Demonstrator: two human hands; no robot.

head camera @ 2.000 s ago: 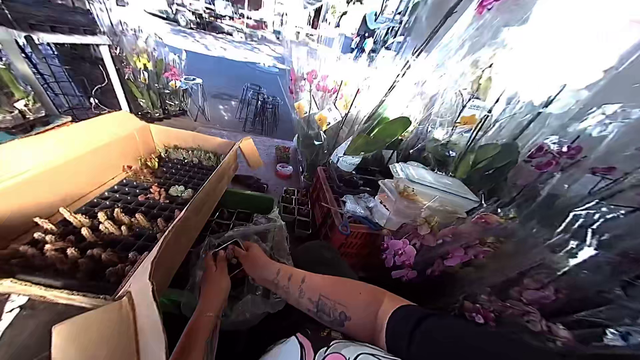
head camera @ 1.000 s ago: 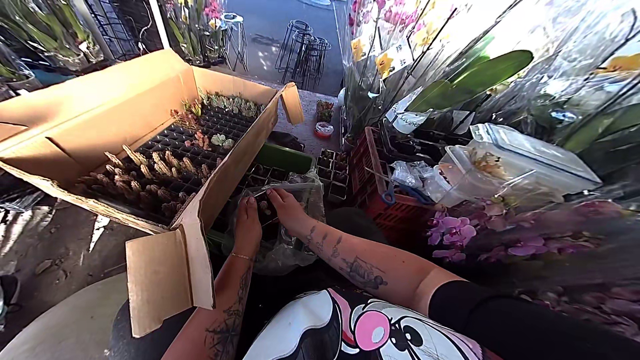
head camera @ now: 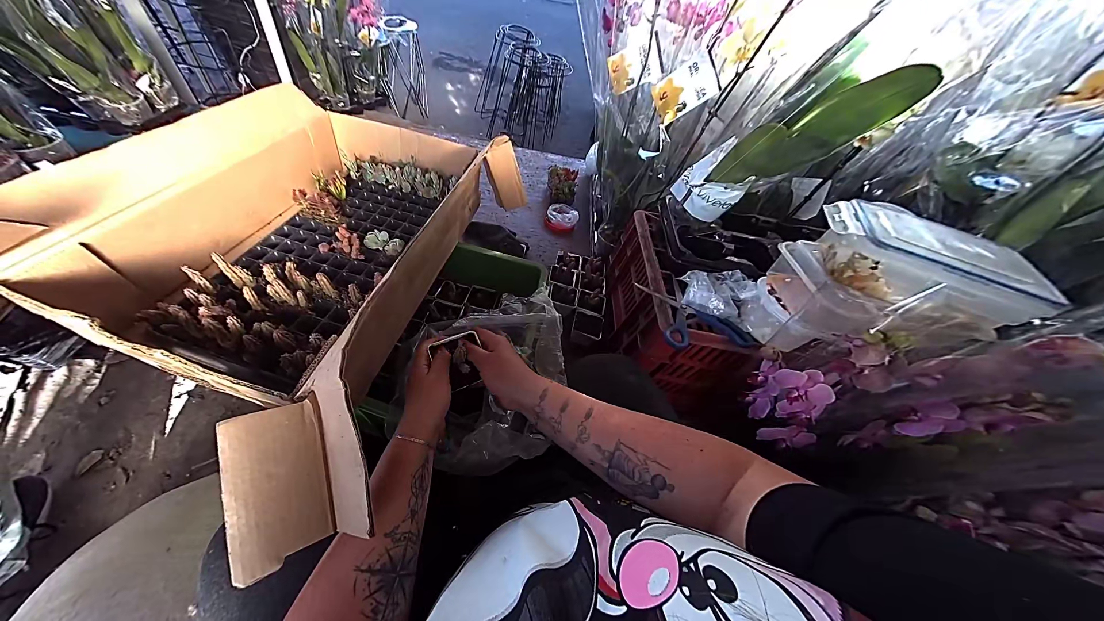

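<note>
My left hand [head camera: 429, 379] and my right hand [head camera: 500, 366] meet over a clear plastic bag [head camera: 509, 431]. Between them they grip a small square plastic pot [head camera: 454, 338] by its pale rim, fingers on opposite sides. A small plant [head camera: 461, 360] shows at the pot, too dark to name. The bag lies over a green crate [head camera: 493, 269] that holds dark pots. Left of my hands, a cardboard box [head camera: 172, 190] contains a black cell tray [head camera: 302, 237] with small cacti [head camera: 237, 319] at the near end and succulents [head camera: 401, 177] at the far end.
A red plastic crate [head camera: 660, 345] stands to the right, with blue-handled scissors [head camera: 681, 335] and plastic tubs [head camera: 931, 259] on or beside it. Small black pots [head camera: 578, 289] sit between the crates. Wrapped orchids [head camera: 802, 397] crowd the right side. Wire stools [head camera: 522, 82] stand beyond.
The view has shifted. My hands remain together over the plastic bag; the small pot's rim shows more plainly between them now.
</note>
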